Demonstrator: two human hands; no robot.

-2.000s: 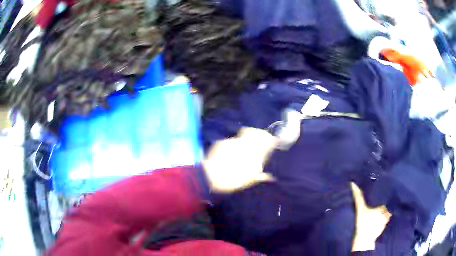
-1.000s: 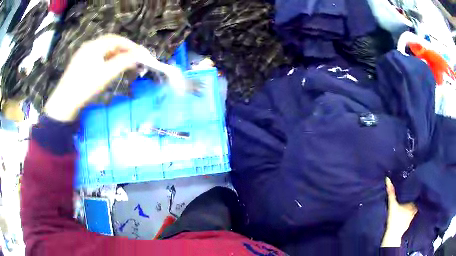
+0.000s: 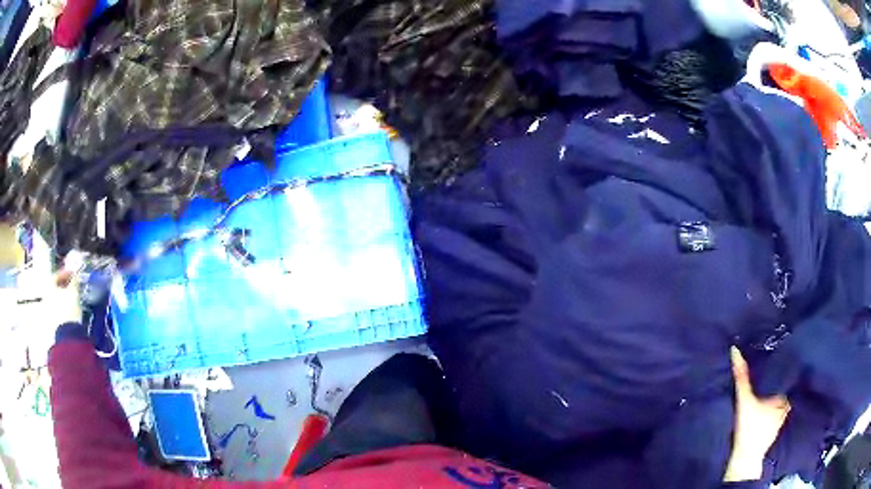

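Note:
A big heap of navy garment pieces (image 3: 611,287) fills the right half, with a small dark label (image 3: 695,237) on top. My right hand (image 3: 759,420) is at the heap's lower right, with cloth between its spread thumb and its fingers, which are partly hidden in the folds. My left hand (image 3: 69,294) is small and blurred at the far left, beside the blue crate; its fingers are unclear. A thin pale twisted strip (image 3: 277,188) runs across the blue plastic crate (image 3: 315,258) toward the left hand; whether the hand holds it cannot be told.
Brown plaid garments (image 3: 201,72) are heaped behind the crate. A blue treadle (image 3: 180,425) and a red object (image 3: 308,445) are low on the grey, scrap-strewn floor (image 3: 267,382). An orange-red bag (image 3: 812,95) is at the upper right. My dark-clothed knee (image 3: 382,401) is beside the navy heap.
My left hand has moved from the navy heap across the crate to the far left. The white piece and pale strip have left the navy heap; a strip now lies across the crate. My right hand stays.

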